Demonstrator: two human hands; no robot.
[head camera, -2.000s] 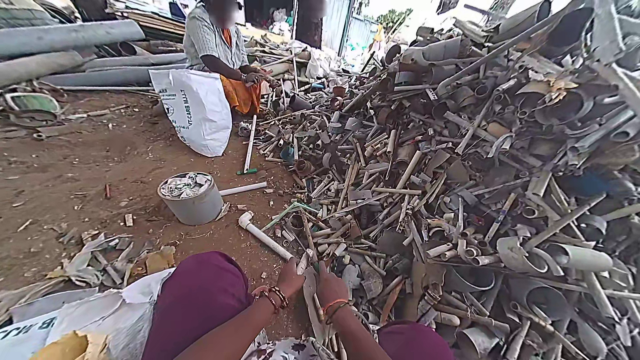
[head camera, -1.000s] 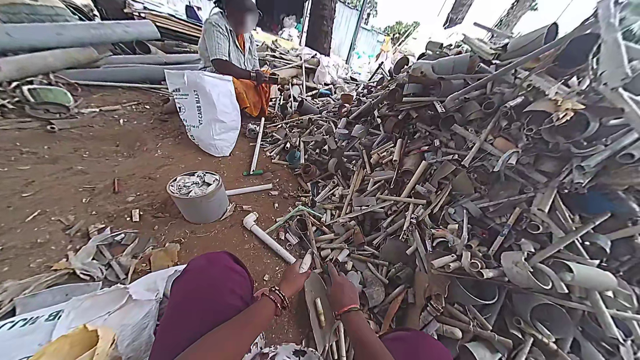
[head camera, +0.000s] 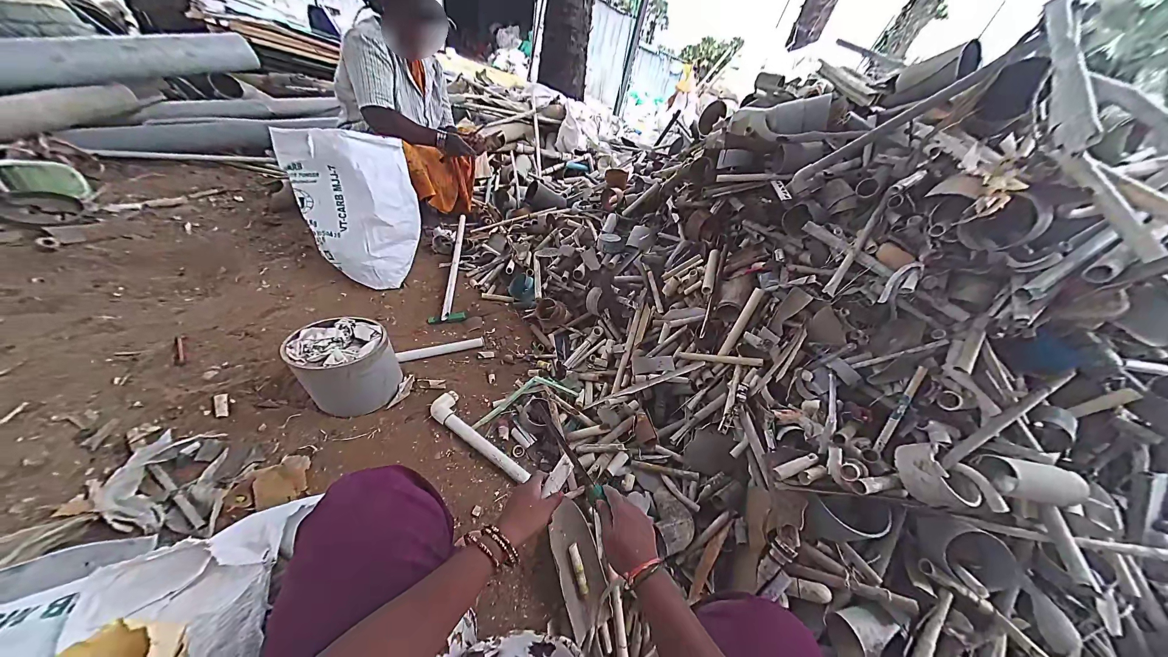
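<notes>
My left hand (head camera: 529, 513), with beaded bangles at the wrist, grips a short white plastic piece (head camera: 557, 476). Close beside it on the right, my right hand (head camera: 628, 531) has its fingers curled around something small and greenish (head camera: 598, 493), mostly hidden by the fingers. A thin dark strip (head camera: 564, 445) rises between the two hands; what it is, I cannot tell. Just left of my hands, a white pipe with an elbow fitting (head camera: 479, 440) lies on the dirt. Beneath them is a curved grey pipe piece (head camera: 573, 566).
A large heap of scrap plastic pipes (head camera: 730, 365) fills the right side. Left stand a grey tub of scraps (head camera: 347, 388) and a white woven sack (head camera: 360, 210), beside a seated person (head camera: 392, 100). Large grey pipes (head camera: 128, 62) lie behind. Another sack (head camera: 164, 584) is by my left knee.
My hands stay close together in front of me, with the white piece still in the left one. The seated person remains beside the white sack.
</notes>
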